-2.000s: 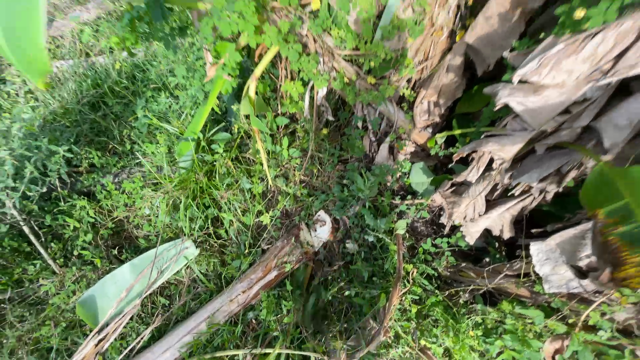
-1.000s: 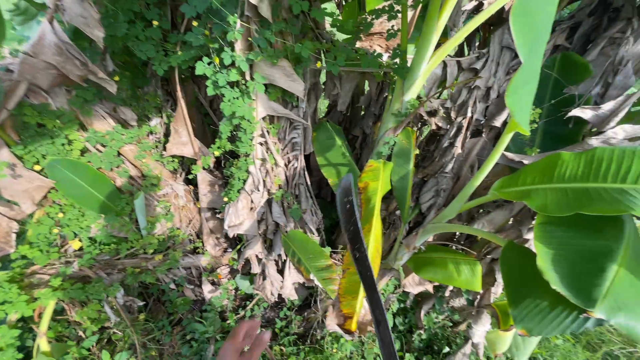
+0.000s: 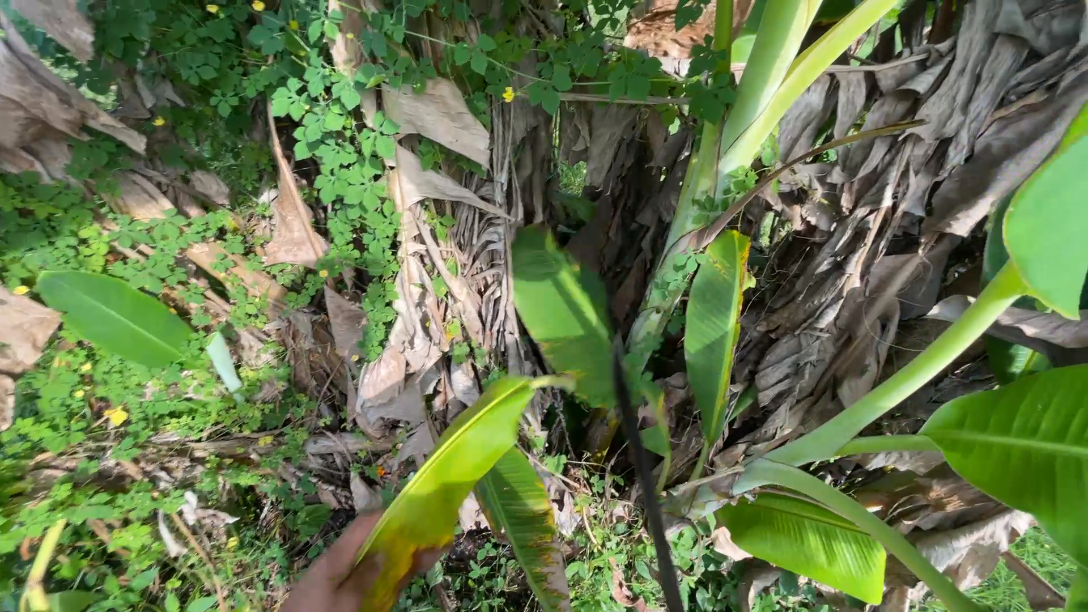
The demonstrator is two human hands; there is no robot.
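Note:
My left hand [image 3: 340,569], at the bottom left of centre, is closed around a yellow-green banana leaf [image 3: 450,472] with brown patches at its lower end. Right of it a long dark blade [image 3: 642,476], apparently a machete's, rises from the bottom edge, its tip in front of a green banana leaf [image 3: 561,314]. The blade's handle and my right hand are out of view. Just behind the held leaf hangs another green leaf with brown edges [image 3: 527,527]. A narrow green leaf with yellow margins [image 3: 714,331] stands right of the blade.
Pale green banana stems [image 3: 688,229] rise right of centre, and a thick leaf stalk [image 3: 918,365] slants to the right. Dry brown banana leaves [image 3: 884,212] hang behind them. Clover-like vines [image 3: 340,161] cover the left side. Broad green leaves [image 3: 1020,450] stand at the right edge.
The yellow leaf, which stood behind the blade a second ago, is now in my left hand, left of the blade. Two seconds ago the view showed grass and a cut stem, with neither hand in it.

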